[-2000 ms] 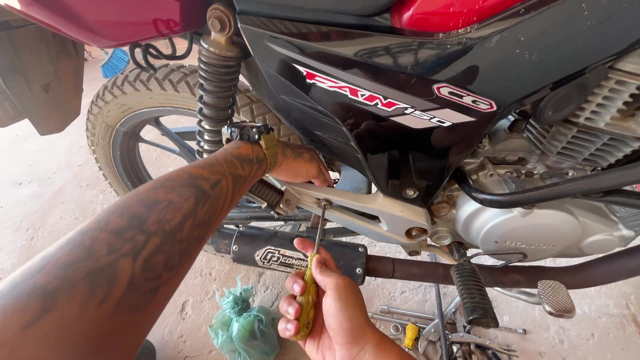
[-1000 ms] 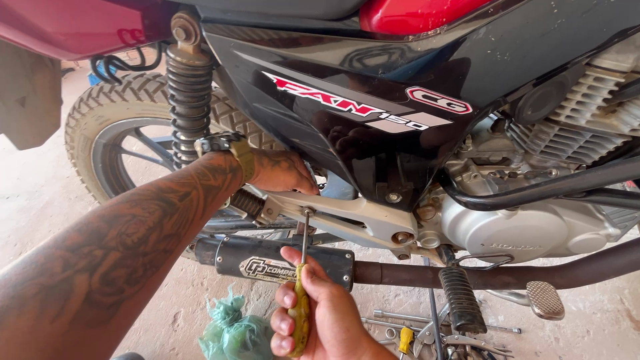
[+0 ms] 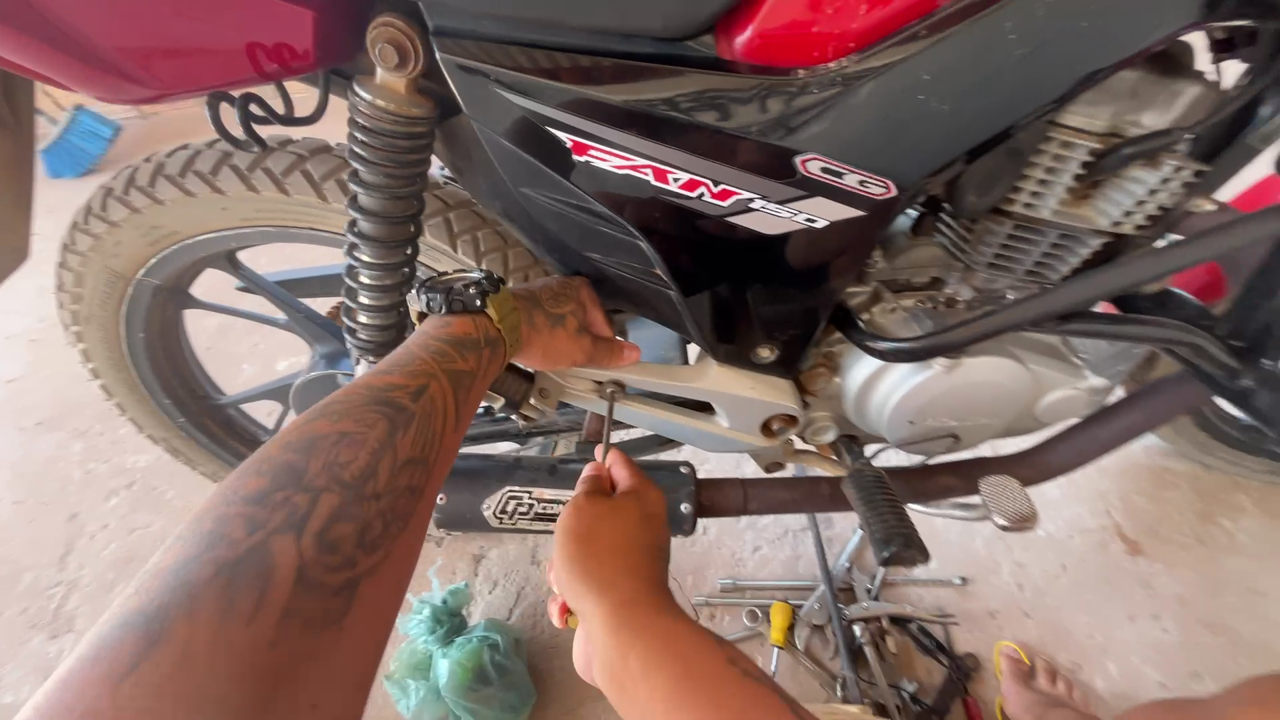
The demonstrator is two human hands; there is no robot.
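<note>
My right hand (image 3: 612, 545) is closed around the yellow handle of a screwdriver (image 3: 608, 425), mostly hidden by the fingers. The shaft points up, its tip at a fastener on the light metal footrest bracket (image 3: 735, 395) of a motorcycle. My left hand (image 3: 570, 325), with a watch on the wrist, rests at the upper edge of that bracket, below the black side panel (image 3: 690, 190); some of its fingers are hidden behind, so what they hold does not show. The black muffler (image 3: 470, 500) lies just below, partly behind my right hand.
Rear shock absorber (image 3: 385, 220) and rear wheel (image 3: 150, 210) are at left. A rubber footpeg (image 3: 885, 510) and brake pedal (image 3: 1005, 502) jut out at right. On the floor are a green plastic bag (image 3: 470, 665), a yellow-handled screwdriver (image 3: 780, 625), several tools and a bare foot (image 3: 1040, 685).
My right hand has turned on the screwdriver, so its back now shows where the fingers and yellow handle showed before. My left hand remains by the bracket.
</note>
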